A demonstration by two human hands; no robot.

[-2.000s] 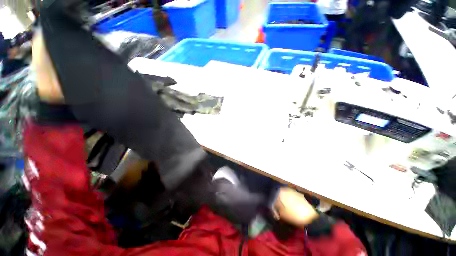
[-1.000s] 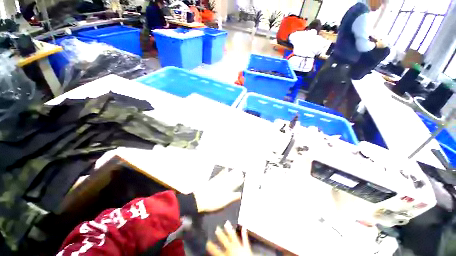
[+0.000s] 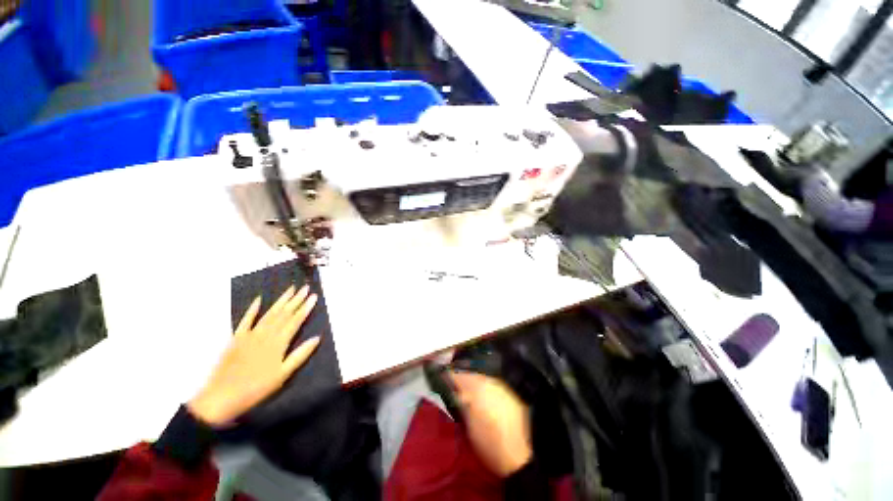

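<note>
A black cut panel [image 3: 328, 342] lies on the white table, its far end at the presser foot [image 3: 311, 256] and its near part hanging over the table edge. My left hand [image 3: 262, 354] lies flat on the panel, fingers spread, just in front of the needle area. My right hand [image 3: 490, 411] is below the table edge at the lower middle, blurred, with its fingers closed around dark material; exactly what it holds is hard to tell. The sewing machine [image 3: 392, 176] stands behind the panel, its small screen lit.
Thread snips [image 3: 452, 276] lie below the machine arm. Camouflage and black pieces [image 3: 49, 328] lie at the left. More dark pieces [image 3: 685, 186] cover the right table, with a purple spool [image 3: 750, 339]. Blue bins [image 3: 230, 44] stand behind. Another person's sleeve [image 3: 844, 207] shows at the far right.
The view has turned right. The black panel now lies at the needle with my left hand flat on it. My right hand is now below the table edge.
</note>
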